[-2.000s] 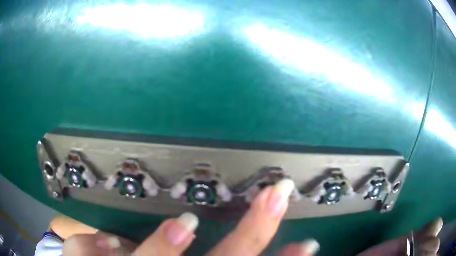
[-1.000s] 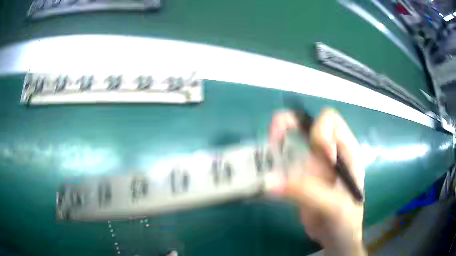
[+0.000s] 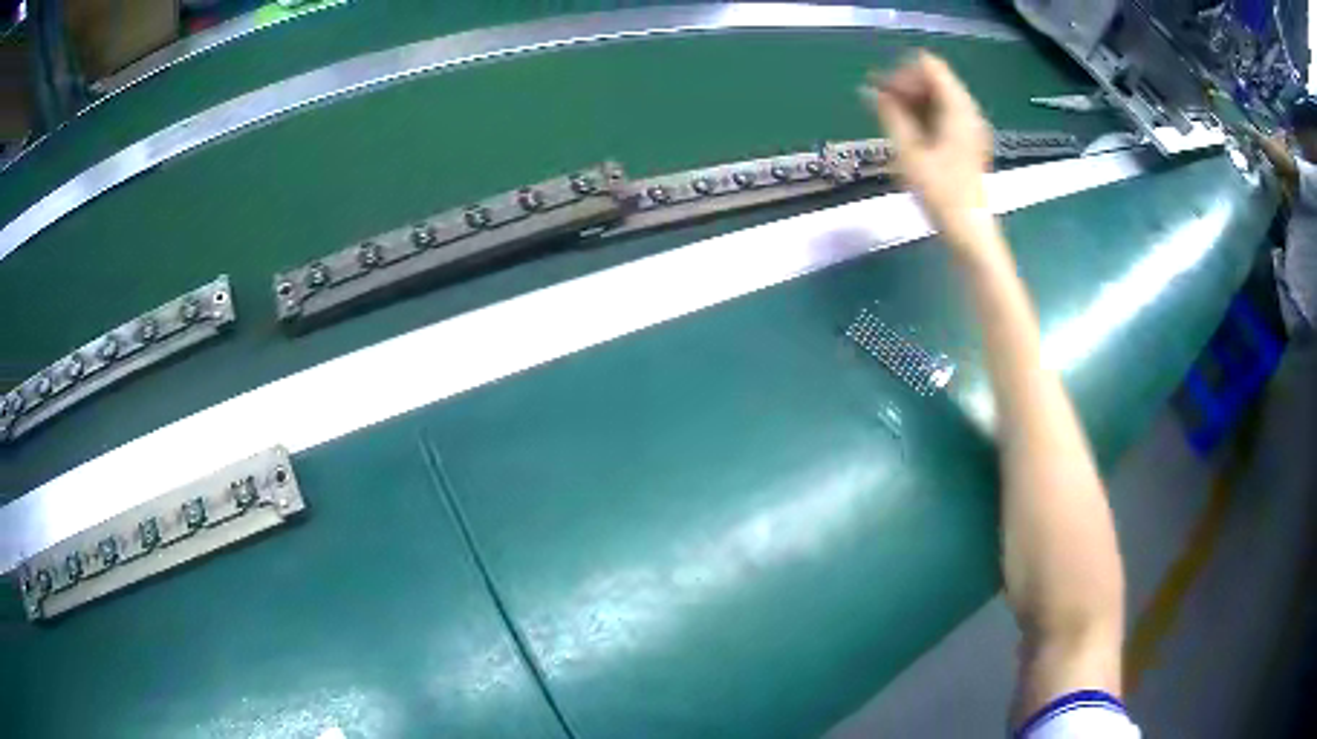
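Observation:
My right hand [image 3: 936,130] reaches far out over the dark green belt at the upper right. Its fingers are bent together and blurred; I cannot tell whether they hold anything. Beneath and beside it, grey fixture bars with small round components lie in a row: a near one [image 3: 448,246], one behind it [image 3: 729,191] and one partly behind my hand [image 3: 859,153]. Another bar [image 3: 123,351] lies at the far left. A fixture bar [image 3: 166,537] rests on the bench's left side, against the white strip. My left hand is not visible.
A white strip [image 3: 578,344] separates belt and glossy green bench [image 3: 650,520]. A grid of tiny pale dots [image 3: 896,351] lies on the bench near my forearm. Metal equipment [image 3: 1105,58] stands at the upper right, near another person's arm [image 3: 1278,156]. A blue crate-like object [image 3: 1231,378] is low right.
My right hand has moved from the bench, where it held a fixture bar, up and away over the belt. The view has swung, showing more bars on the belt.

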